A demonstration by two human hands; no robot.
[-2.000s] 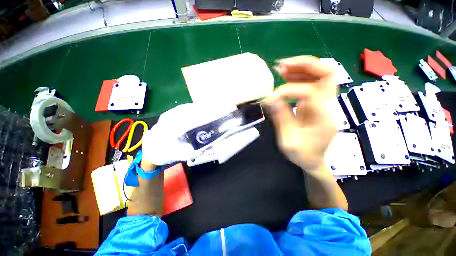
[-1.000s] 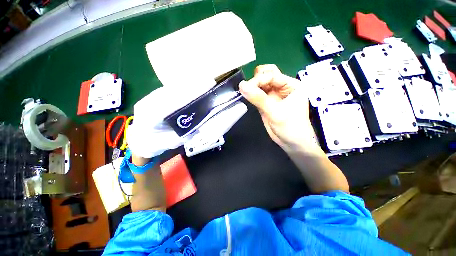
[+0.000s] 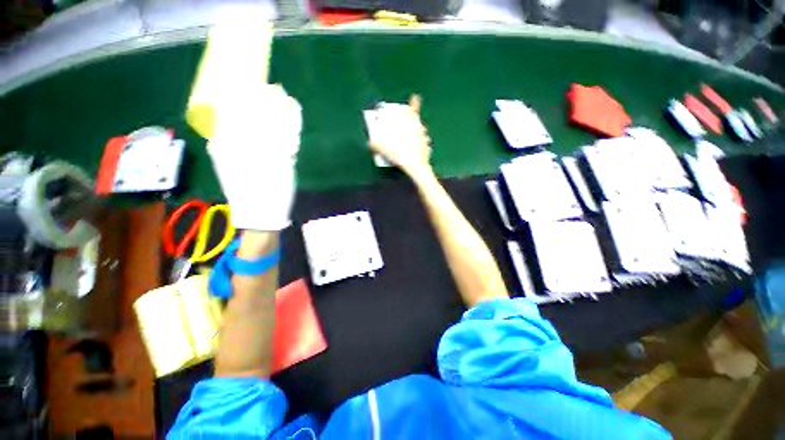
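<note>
My left hand (image 3: 256, 159), in a white glove with a blue wrist band, is raised over the green belt and holds the pale-yellow label sheets (image 3: 234, 73); the black strip does not show. My bare right hand (image 3: 404, 142) is on a white-plated unit (image 3: 376, 129) on the belt, its fingers over most of the plate. Another unit (image 3: 342, 247) lies flat on the black mat between my arms. A red card (image 3: 297, 326) lies beside my left forearm.
Rows of units (image 3: 568, 256) stand at the right. On the belt (image 3: 327, 94) are a unit on a red card (image 3: 148, 161), another unit (image 3: 521, 125) and red cards (image 3: 597, 110). Scissors (image 3: 200, 232), a yellow pad (image 3: 179, 324) and a tape dispenser (image 3: 60, 206) are at left.
My left hand has moved up and left with the sheets. My right hand has let go of the strip and reached forward onto a unit on the belt. The view has shifted.
</note>
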